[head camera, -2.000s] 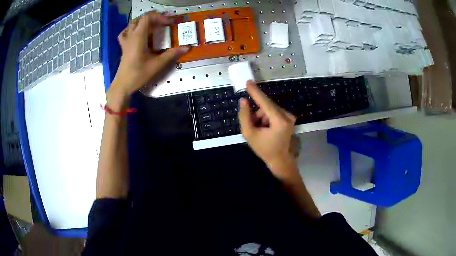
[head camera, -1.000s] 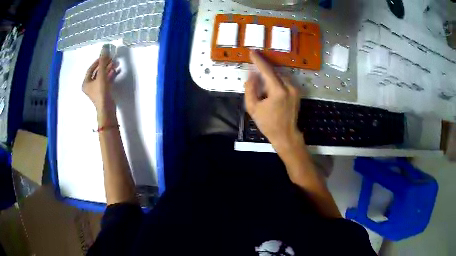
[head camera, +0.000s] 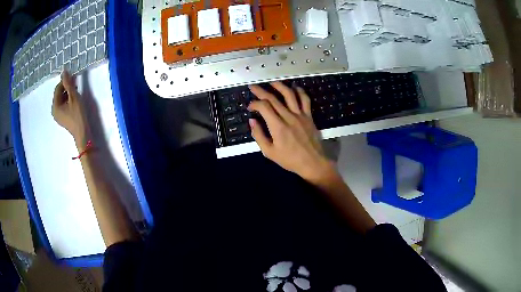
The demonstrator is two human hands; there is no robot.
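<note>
My left hand (head camera: 69, 108) is over the blue tray (head camera: 123, 122), fingertips at the lower edge of the finished rows (head camera: 63, 43); whether it holds a housing cannot be told. My right hand (head camera: 288, 128) rests on the black keyboard (head camera: 354, 102), fingers spread and empty. The orange fixture (head camera: 274, 25) holds three white housings; the right one (head camera: 241, 19) shows grey print, while the left (head camera: 178, 29) and middle (head camera: 209, 23) look plain. A loose white housing (head camera: 316, 23) lies right of the fixture.
The perforated metal plate (head camera: 228, 71) lies under the fixture. Stacked white stock (head camera: 400, 34) stands to its right. The keyboard shelf has a white front edge (head camera: 394, 121). A blue stool (head camera: 437, 165) is at the lower right. Cardboard (head camera: 17, 225) is at the lower left.
My left hand has gone from the fixture to the tray's rows. My right hand, earlier holding a housing and then at the fixture, has moved down onto the keyboard. The view has shifted.
</note>
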